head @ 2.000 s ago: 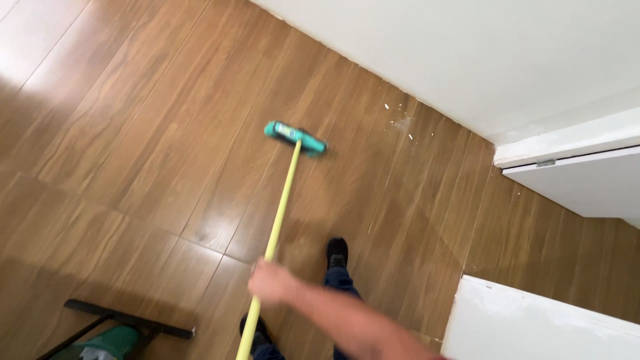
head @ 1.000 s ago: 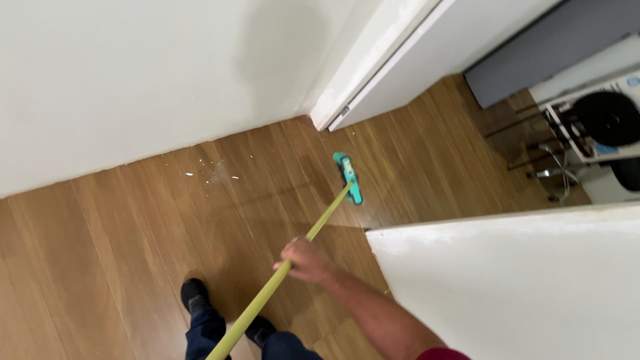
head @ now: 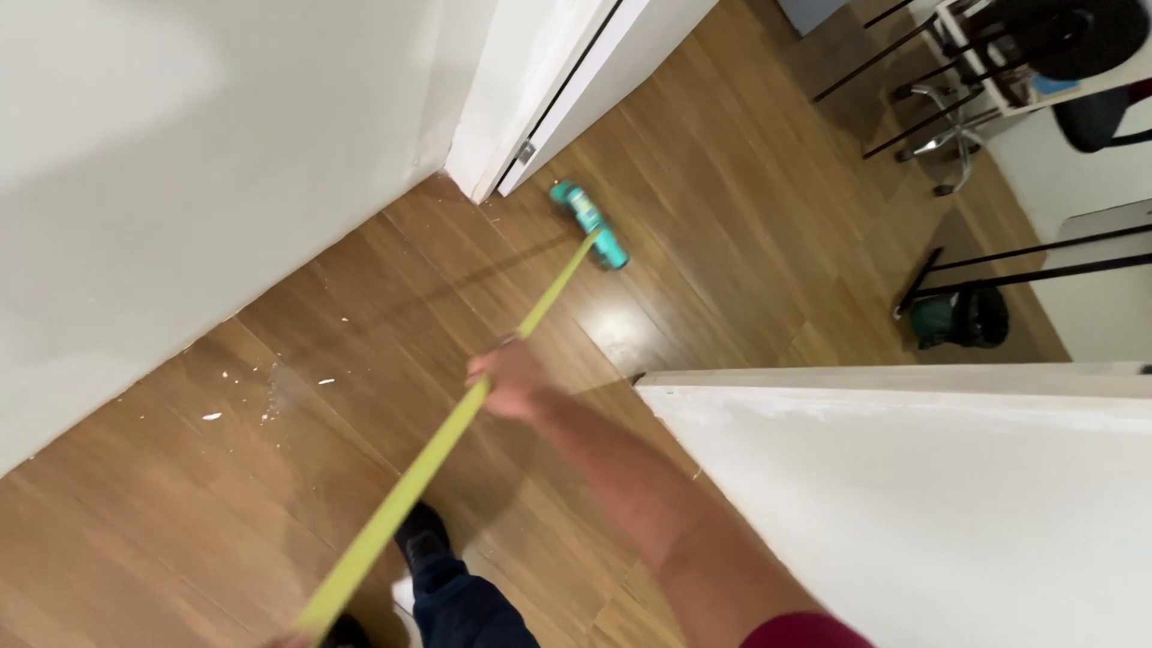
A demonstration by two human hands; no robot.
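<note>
A broom with a yellow handle (head: 396,504) and a teal head (head: 589,223) runs from the bottom left up toward the doorway. Its head is on the wood-look floor beside the edge of the white door. My right hand (head: 511,380) is closed around the middle of the handle, the arm reaching in from the lower right. At the bottom edge a bit of my left hand (head: 290,641) shows at the near end of the handle; most of it is out of frame. White chips and dust (head: 265,391) lie on the floor near the wall, left of the broom.
A white door (head: 612,76) stands at the frame, with a white wall (head: 225,162) at left. Another white wall (head: 900,477) borders the doorway at lower right. Beyond are a desk, a wheeled chair base (head: 945,139) and a green bin with a black bag (head: 958,318). My shoe (head: 423,535) is below.
The view has swung toward the doorway. The broom head, out on the floor away from the door two seconds ago, is now beside the door edge. My right hand stays on the handle.
</note>
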